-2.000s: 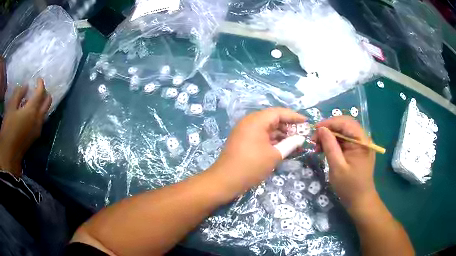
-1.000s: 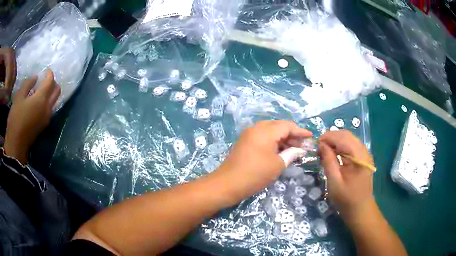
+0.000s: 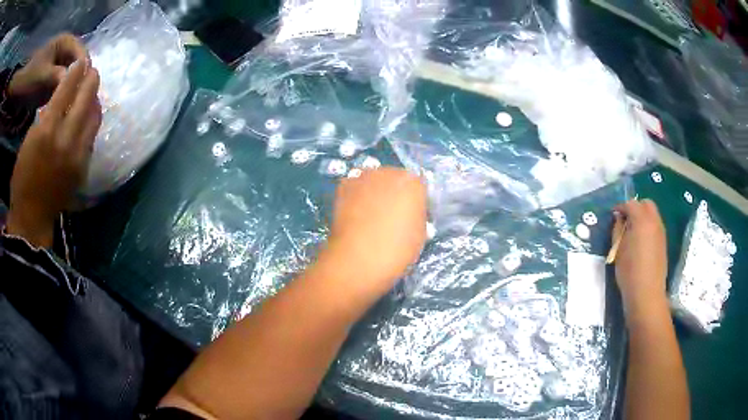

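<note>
My left hand is over the middle of the clear plastic sheet, among small white holed parts; its fingers point away and are hidden, so what it holds cannot be told. My right hand is right of a white card and grips a yellow stick. White discs lie just left of the right fingertips. Several small white holed parts lie in a group at the lower right of the sheet. More holed parts lie scattered at the upper left.
An open bag of white pieces is at the top right. A box heaped with small white pieces stands at the far right. At left, a neighbour's hands are at a milky bag. A black flat rectangle lies beyond.
My left hand has moved left, away from the right hand, to the middle of the sheet. My right hand has moved right with the stick. The white card is now uncovered. The view has shifted.
</note>
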